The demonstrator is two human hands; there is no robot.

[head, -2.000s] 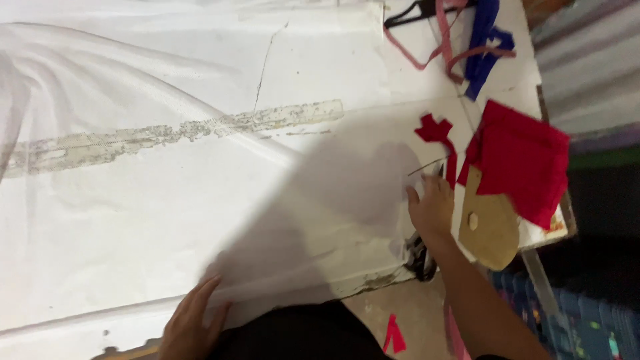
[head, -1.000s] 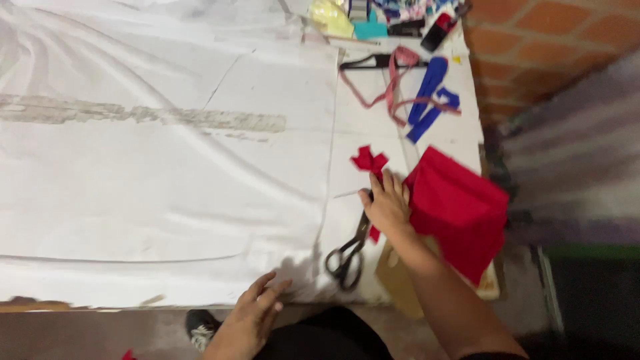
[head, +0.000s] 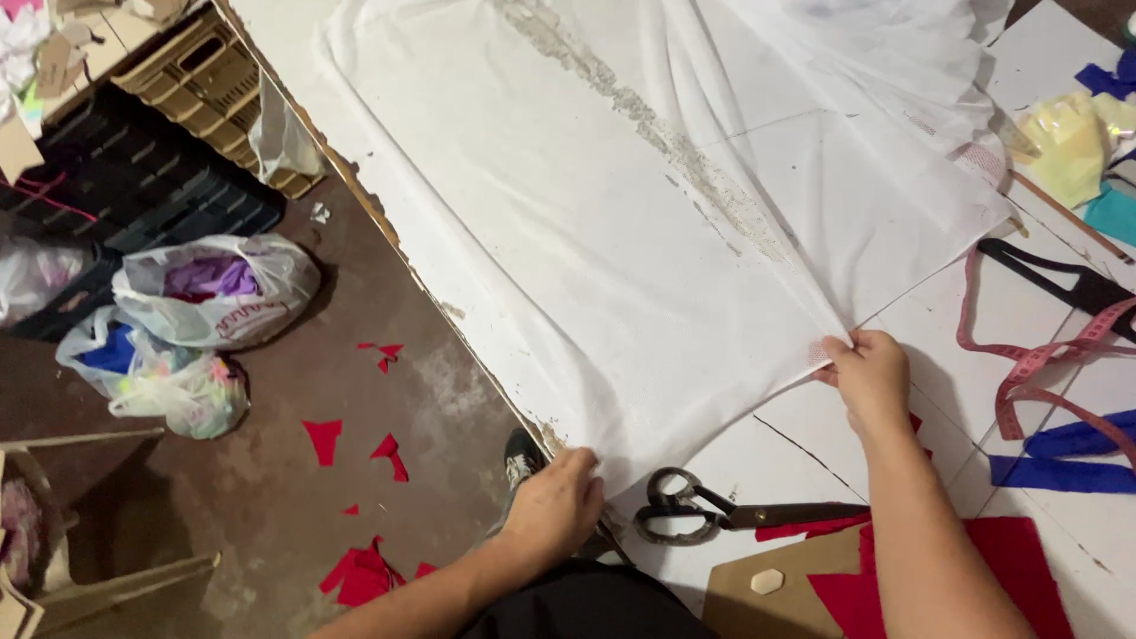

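A sheer white fabric (head: 568,231) lies over the white table. My right hand (head: 865,377) pinches its edge between thumb and fingers, and folds run up from that grip. My left hand (head: 555,501) rests at the fabric's near corner by the table edge; whether its fingers grip the cloth cannot be told. Between my hands lie black-handled scissors (head: 728,515), their blades over red fabric scraps. Under my right forearm are red fabric (head: 1021,568) and a brown cardboard pattern piece (head: 768,612) with a small pale chalk-like piece (head: 767,581) on it.
At right lie a pink tape measure (head: 1021,364), a black ruler-like tool (head: 1056,275), blue fabric strips (head: 1065,475) and a brown pencil-like stick (head: 1069,217). Left of the table, plastic bags (head: 217,288), crates (head: 133,169) and red scraps (head: 322,441) are on the floor.
My right hand has left the scissors and red fabric and now holds the white fabric's edge. My left hand is now at the fabric's near corner. The view has turned toward the floor at left.
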